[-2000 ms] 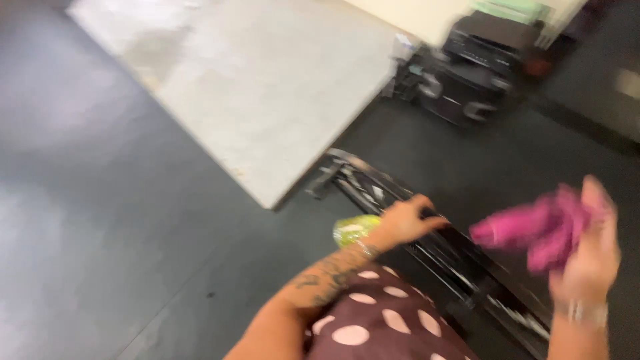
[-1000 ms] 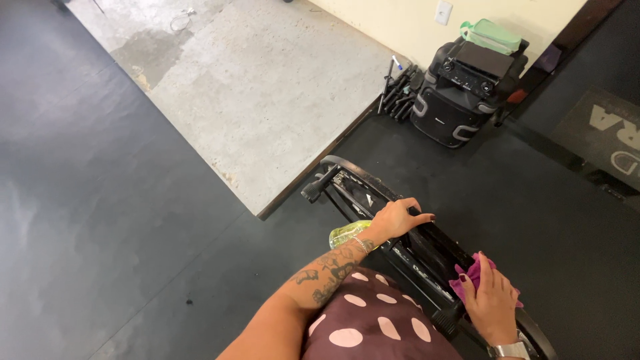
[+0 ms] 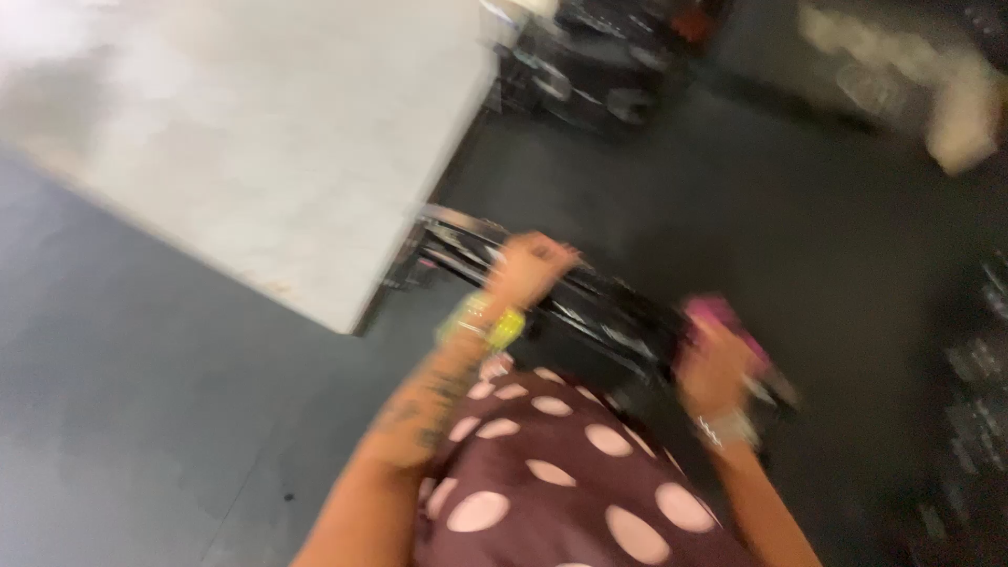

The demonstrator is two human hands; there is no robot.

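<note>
My left hand [image 3: 529,268] rests on a long black object with metal parts [image 3: 606,323], its fingers curled over the upper edge; blur hides how firmly it grips. At the object's right end, my right hand [image 3: 715,366] presses a magenta cloth [image 3: 720,315] against it. A yellow-green item [image 3: 504,327], possibly a bottle, shows partly behind my left wrist. The object's far end reaches to the edge of the pale platform. Motion blur softens all the details.
A pale, flat platform [image 3: 260,142] with a dark side edge lies at the upper left. Black equipment [image 3: 606,71] stands beyond it. A mat with light lettering [image 3: 890,63] is at the upper right, on the dark floor [image 3: 157,394].
Two seconds ago my right hand held the magenta cloth raised off to the right; one second ago it was down on the black object, where it remains. My left hand has stayed on the object.
</note>
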